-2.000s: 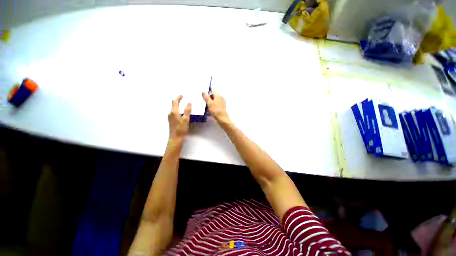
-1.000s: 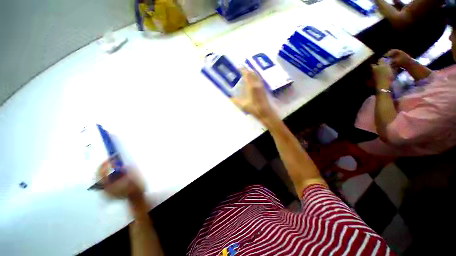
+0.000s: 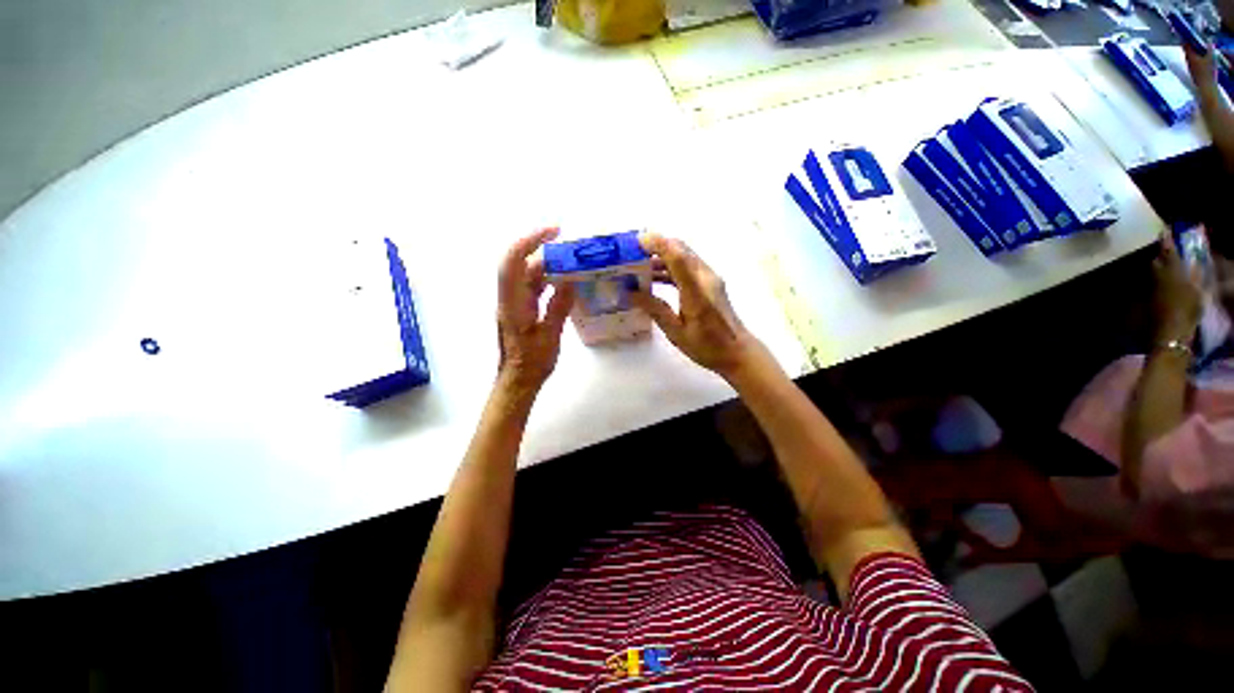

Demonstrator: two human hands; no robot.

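Observation:
A blue-and-white retail box [image 3: 609,291] is held above the white table in front of me, its blue short end facing up towards me. My left hand [image 3: 532,309] grips its left side and my right hand [image 3: 693,305] grips its right side, fingertips near the blue end. Another retail box, or a small stack, [image 3: 409,325] lies on the table to the left, its blue edges showing and its white face washed out by glare.
Two fanned stacks of boxes, a smaller one [image 3: 866,210] and a larger one [image 3: 1022,169], lie right. A small dark ring [image 3: 150,347] lies far left. A yellow bag [image 3: 612,16] is at the back. A person's hand [image 3: 1175,291] holds something at the right edge.
My left hand has left the box at the left. My right hand has brought a box from the right stacks to the middle, where both hands now hold it.

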